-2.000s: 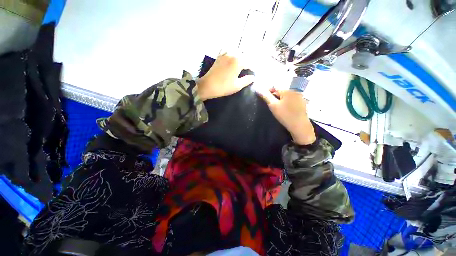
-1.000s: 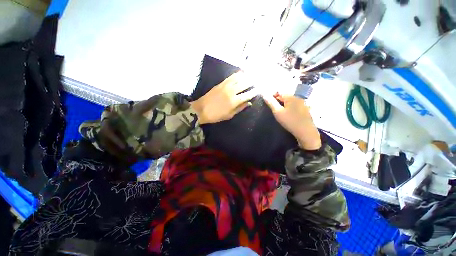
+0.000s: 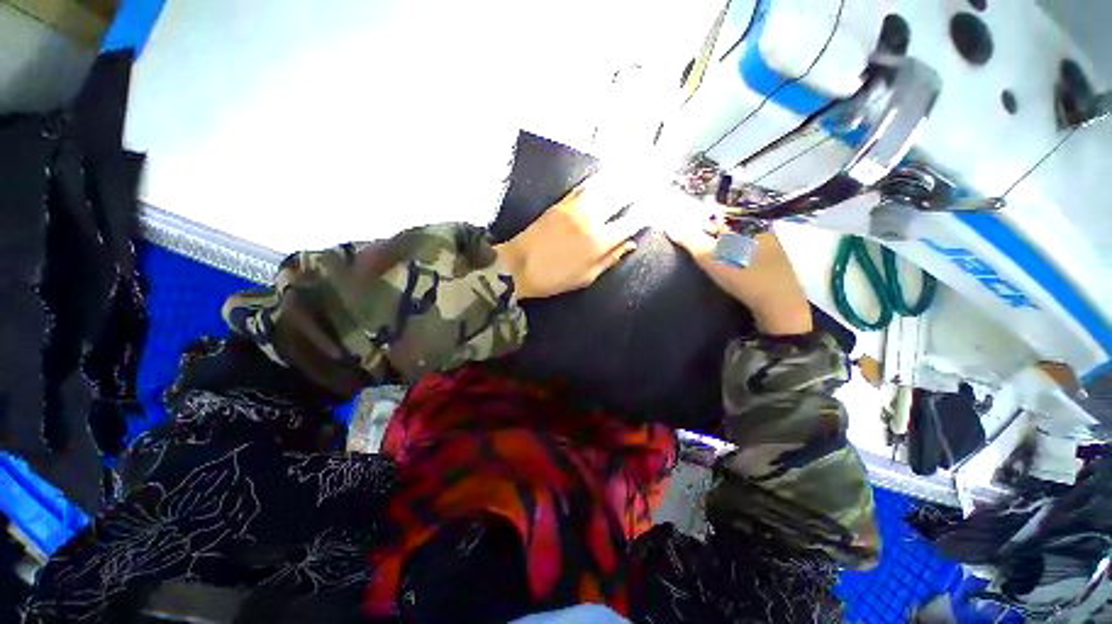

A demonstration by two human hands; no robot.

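Note:
A black cloth panel [image 3: 622, 329] lies on the white machine table under both hands, its far left corner showing a frayed edge. My left hand [image 3: 571, 246] rests on the panel with fingers stretched toward the needle area. My right hand [image 3: 746, 271] lies on the panel's right part, its fingertips near the needle and washed out by the lamp glare. The white sewing machine [image 3: 976, 262] with a blue stripe stands at the upper right. Its presser foot and needle cannot be made out clearly in the glare. A small grey-blue plate [image 3: 734, 250] shows in front of my right hand.
Green-handled scissors [image 3: 880, 283] lie right of my right hand, with small tools [image 3: 900, 408] below them. A tan tape patch [image 3: 868, 369] is on the table [image 3: 305, 122]. Black cut pieces [image 3: 73, 268] hang at far left. Dark and grey scraps [image 3: 1037, 524] heap at far right.
The machine head and scissors sit slightly differently in view. My left hand has moved down from the panel's far edge, then slightly right. My right hand is now closer to the needle area.

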